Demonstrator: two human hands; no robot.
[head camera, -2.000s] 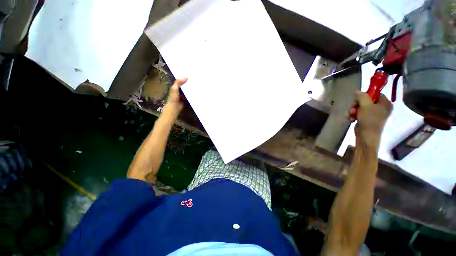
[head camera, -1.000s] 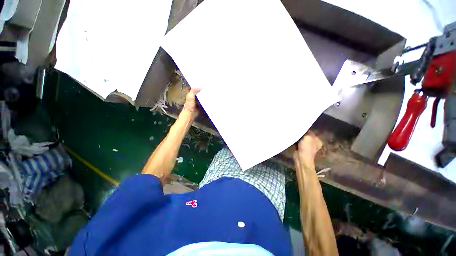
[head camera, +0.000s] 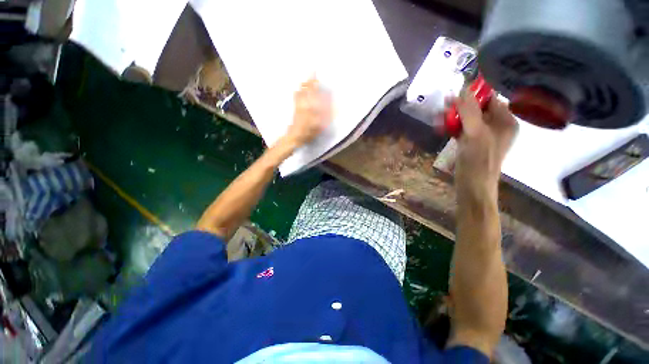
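Note:
A stack of sheet material with a white top sheet (head camera: 285, 50) lies at the centre of the table, its layered edge showing at the lower right. My left hand (head camera: 311, 114), blurred, is over the top sheet near its lower part; whether it touches cannot be told. My right hand (head camera: 486, 128) is closed around the red machine handle (head camera: 452, 118). The cutting machine's grey motor housing (head camera: 562, 64) is at the upper right. Its silver base plate (head camera: 435, 85) lies beside the stack's right corner. The knife is mostly hidden.
The worn brown table edge (head camera: 441, 206) runs diagonally in front of me, with scraps on it. More white-topped material (head camera: 132, 32) lies at the upper left and at the right (head camera: 612, 213). A dark flat piece (head camera: 605, 167) is at the right. Scrap piles (head camera: 64, 227) stand on the green floor.
My right hand has left the stack's lower edge and gripped the red handle. The machine has moved left. My left hand has moved from the stack's left edge to over the top sheet.

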